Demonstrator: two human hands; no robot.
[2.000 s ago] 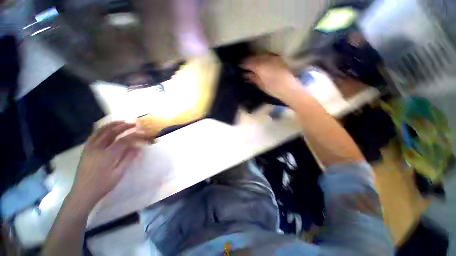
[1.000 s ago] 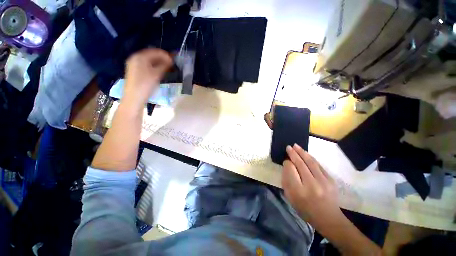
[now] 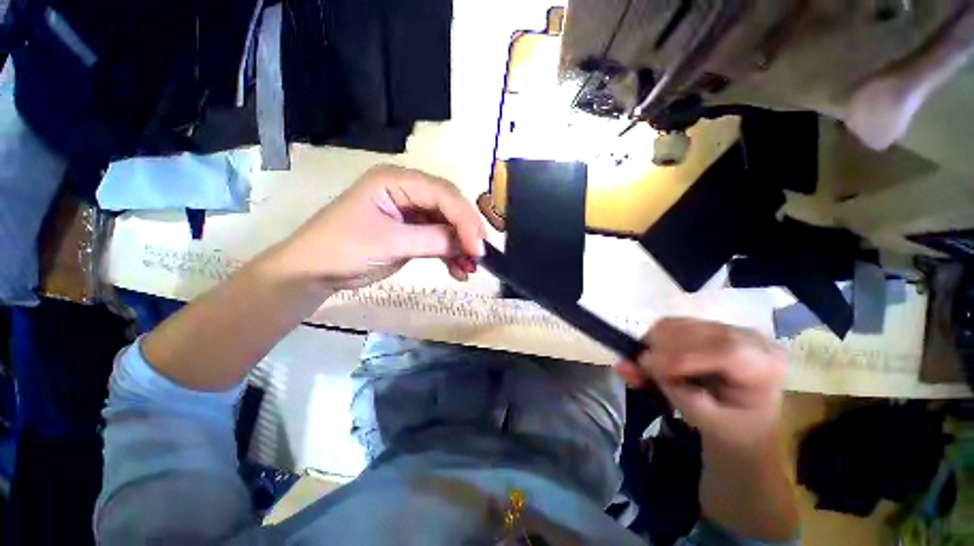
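Observation:
My left hand and my right hand hold a narrow dark strip by its two ends, slanting down to the right above the table edge. Behind it a black rectangular cut panel lies upright at the left edge of the lit machine bed. The presser foot area is bright and its details are washed out. A bundle of black cut pieces with a grey strip on it lies at upper left.
The sewing machine head hangs at upper right, with a pinkish rag on it. Black pieces and grey pieces lie right of the needle area. A folded pale-blue cloth is at left. A dark heap is at lower right.
My left hand has moved from the bundle toward the middle. My right hand has left the black panel and moved right. Both now hold a dark strip. The view has shifted.

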